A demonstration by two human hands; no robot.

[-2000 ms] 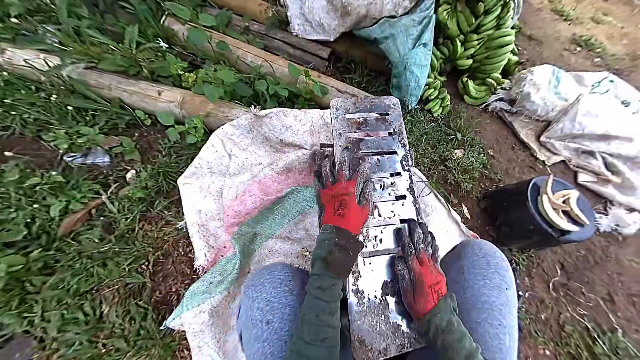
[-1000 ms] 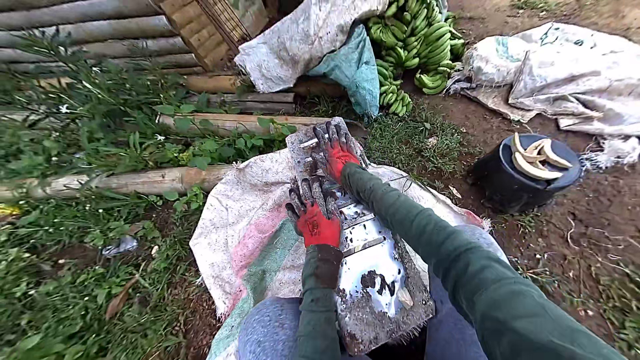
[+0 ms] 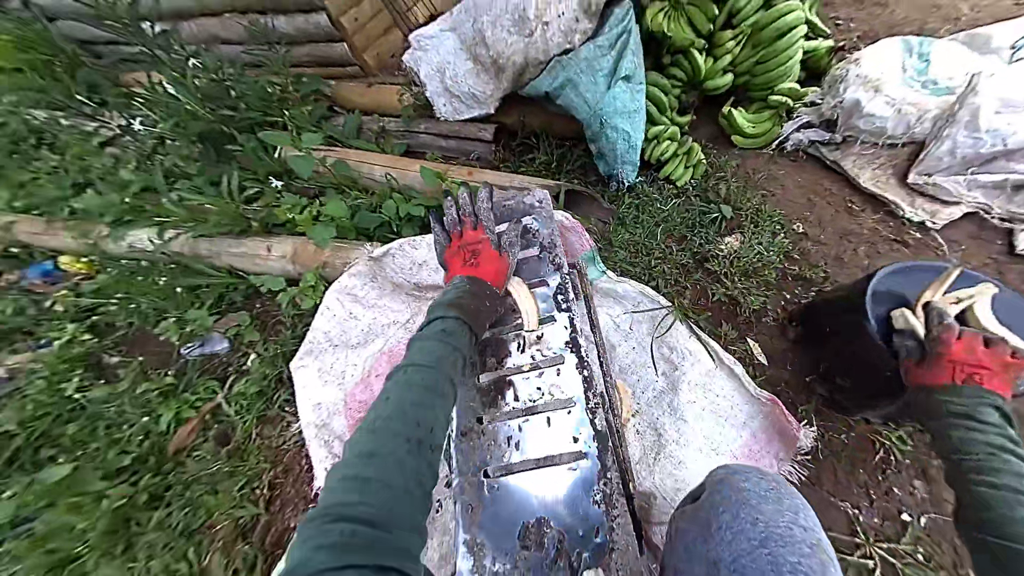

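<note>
My left hand (image 3: 472,248), in a red and dark work glove, lies spread near the far end of a slotted metal slicer board (image 3: 536,424). A pale peeled banana piece (image 3: 524,304) rests on the board just below that palm. At the right, my right hand (image 3: 956,352), in a matching glove, is at the rim of a dark bucket (image 3: 880,292), its fingers on pale peeled bananas (image 3: 980,300); whether it grips one I cannot tell. Under the board a white woven sack (image 3: 688,400) is spread, and a small pale slice (image 3: 624,402) lies on it beside the board.
Bunches of green bananas (image 3: 752,56) lie at the top right, beside a teal sack (image 3: 612,96). Whitish sacks (image 3: 904,96) lie on the soil further right. Wooden poles (image 3: 200,250) cross the grass at left. My knee (image 3: 744,520) is by the board's near right edge.
My right hand has moved from the far part of the board to the bucket at the right. My left hand is now further up the board, and a banana piece shows beside it.
</note>
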